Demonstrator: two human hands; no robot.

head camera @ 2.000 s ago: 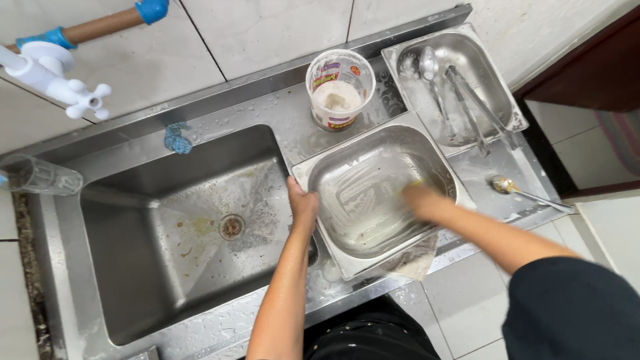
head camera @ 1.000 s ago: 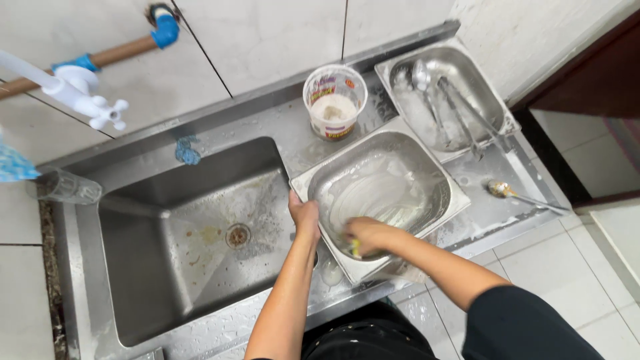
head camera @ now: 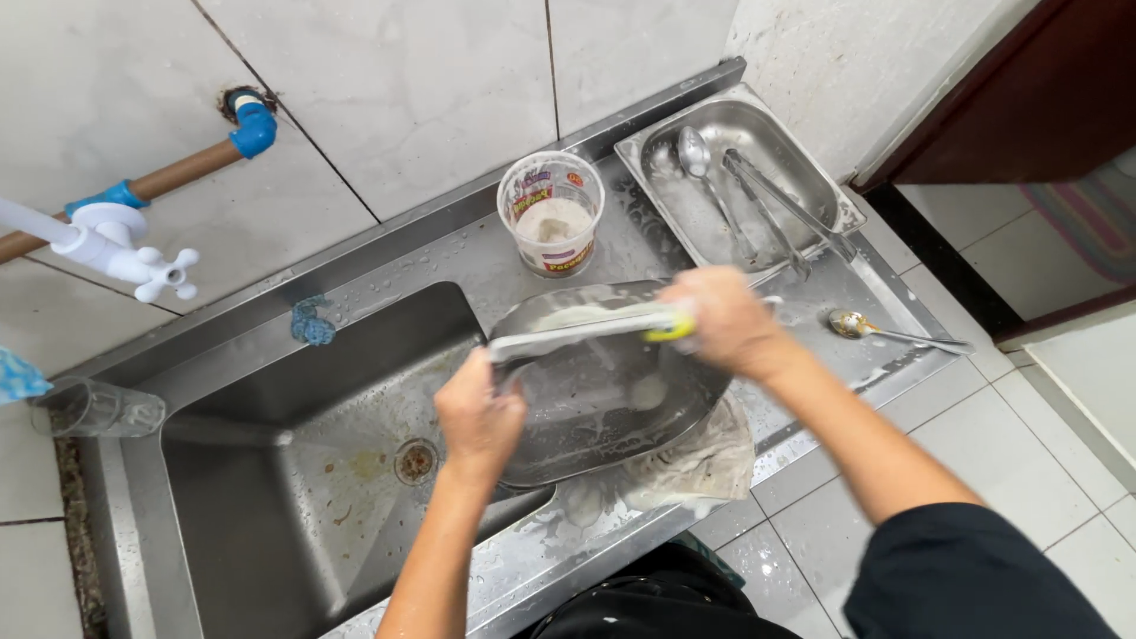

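A soapy stainless steel pan [head camera: 612, 408] is tilted up on its side on the counter beside the sink. My left hand [head camera: 479, 417] grips its left rim corner. At the right end of the rim, my right hand [head camera: 723, 319], slightly blurred, holds a yellow sponge [head camera: 670, 328] against the foamy edge. A wet, pale cloth [head camera: 701, 457] lies under and beside the pan, near the counter's front. Behind the pan stands a clear plastic tub [head camera: 550, 213] with whitish, sudsy contents.
The sink basin [head camera: 293, 497] lies left, below a white tap [head camera: 133, 253]. A blue scrubber [head camera: 312, 321] and a clear glass [head camera: 102, 408] rest by its rim. A second steel pan [head camera: 652, 191] holds a spoon [head camera: 710, 177] and tongs [head camera: 781, 209]; a soiled spoon [head camera: 896, 333] lies at right.
The pan, earlier lying with its inside facing up, is now tipped onto its side. My right hand has moved from the pan's inside to its rim with the sponge. The cloth shows more.
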